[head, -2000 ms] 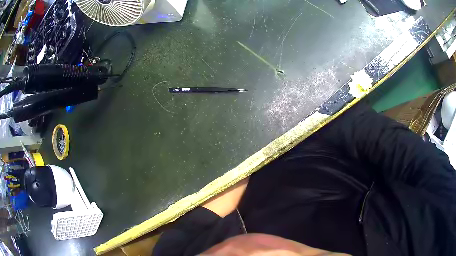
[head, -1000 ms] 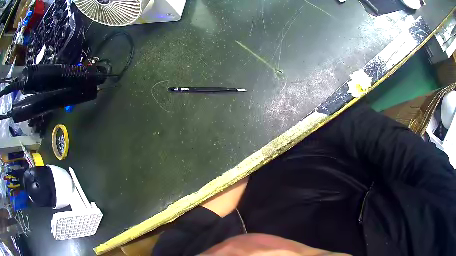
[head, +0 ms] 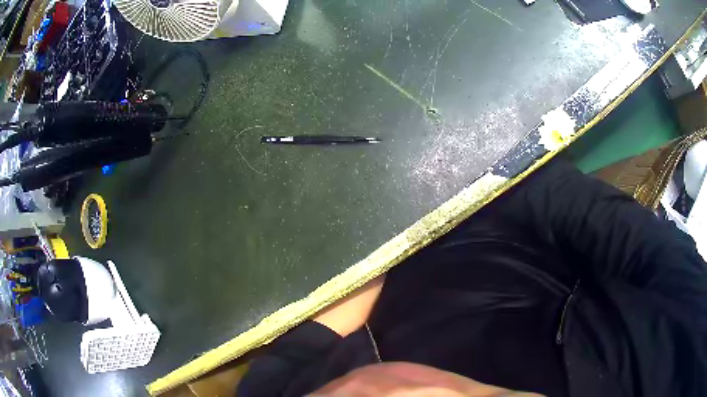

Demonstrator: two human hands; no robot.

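Note:
A thin black stick [head: 322, 140], like tweezers or a pen, lies alone on the dark green-grey bench top [head: 310, 201], with pale lettering at its left end and a silvery tip at its right end. Neither of my hands can be made out. Bare skin of a wrist or forearm shows below the yellowish bench edge [head: 380, 264], between black sleeve and black clothing; the hand there is hidden. A blurred patch of skin is at the bottom edge.
Two black handles [head: 93, 116] with cables lie at the left. A yellow tape roll [head: 94, 220], a white device with a perforated base [head: 120, 343] and a cream fan [head: 174, 12] stand nearby. A white mouse [head: 639, 5] is cut off at the top right. Cardboard [head: 647, 170] is at the right.

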